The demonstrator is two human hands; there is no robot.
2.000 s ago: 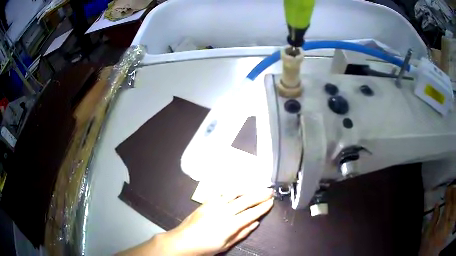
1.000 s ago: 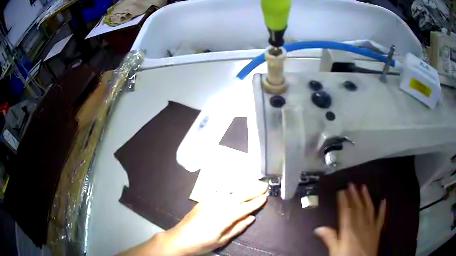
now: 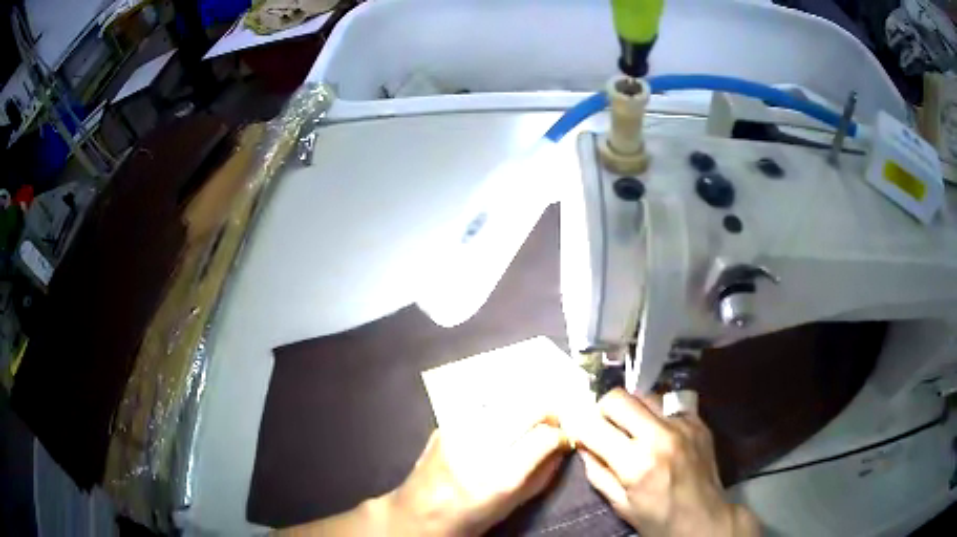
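Observation:
The dark brown garment panel lies flat on the machine table and runs under the machine head. The pale patch pocket, nearly white under the lamp, lies on it just left of the needle area. My left hand has its fingertips pinched at the pocket's lower edge. My right hand is just below the presser foot, its fingertips meeting the left ones at the pocket's edge. The needle is too small and glaring to make out.
The white sewing machine head fills the right side. The glaring lamp hangs left of it on a blue neck. A white trough stands behind. Plastic-wrapped board and dark cloth line the left edge.
The panel and pocket have turned and shifted, with the pocket more fully in view. My right hand has moved left to the presser foot, and my left fingers have gone from flat to pinched.

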